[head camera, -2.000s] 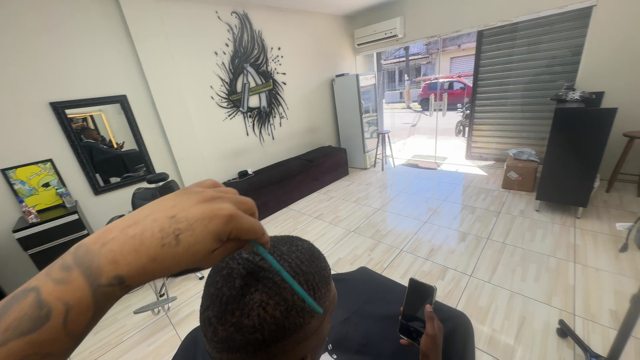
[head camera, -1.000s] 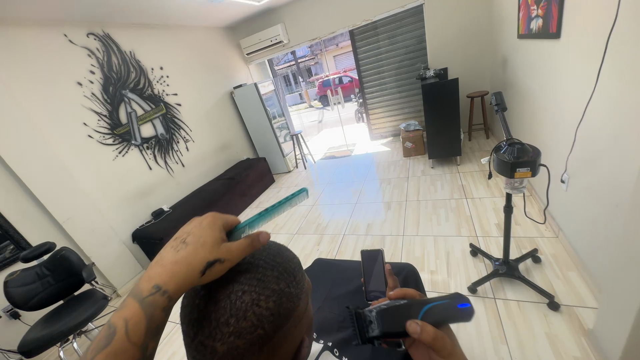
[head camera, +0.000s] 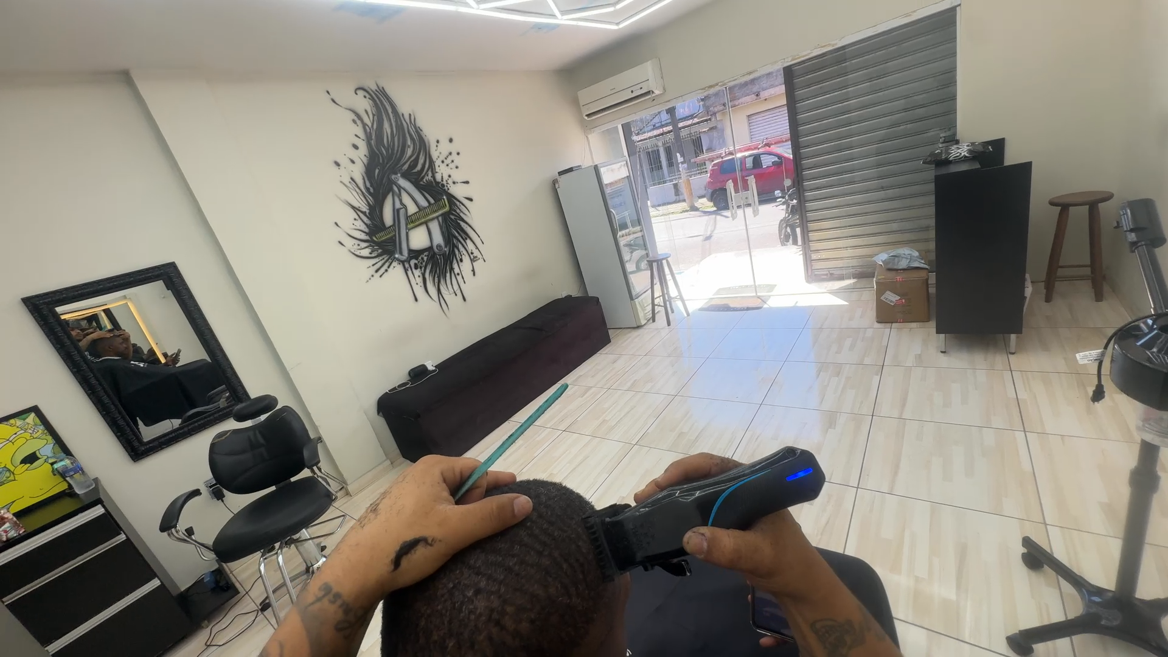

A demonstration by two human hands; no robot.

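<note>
At the lower middle is the head of a seated person (head camera: 511, 584) with short dark curly hair, seen from behind and above. My left hand (head camera: 438, 520) rests on its upper left side and holds a teal comb (head camera: 516, 438), which points up and to the right. Black cordless hair clippers (head camera: 721, 502) with a blue light are gripped in my right hand (head camera: 730, 538); their toothed end touches the hair on the right side of the head. A dark cape (head camera: 671, 602) covers the seated person. A phone (head camera: 768, 613) shows partly behind my right forearm.
A black barber chair (head camera: 274, 493) and a drawer cabinet (head camera: 82, 575) stand at left. A covered bench (head camera: 493, 374) runs along the wall. On the right are a wheeled stand with a dark device (head camera: 1136, 511), a black counter (head camera: 984, 246) and a cardboard box (head camera: 902, 294).
The clippers, not in view two seconds ago, have come to the right side of the head. My left hand, still with the comb, lies on the hair. The view has swung.
</note>
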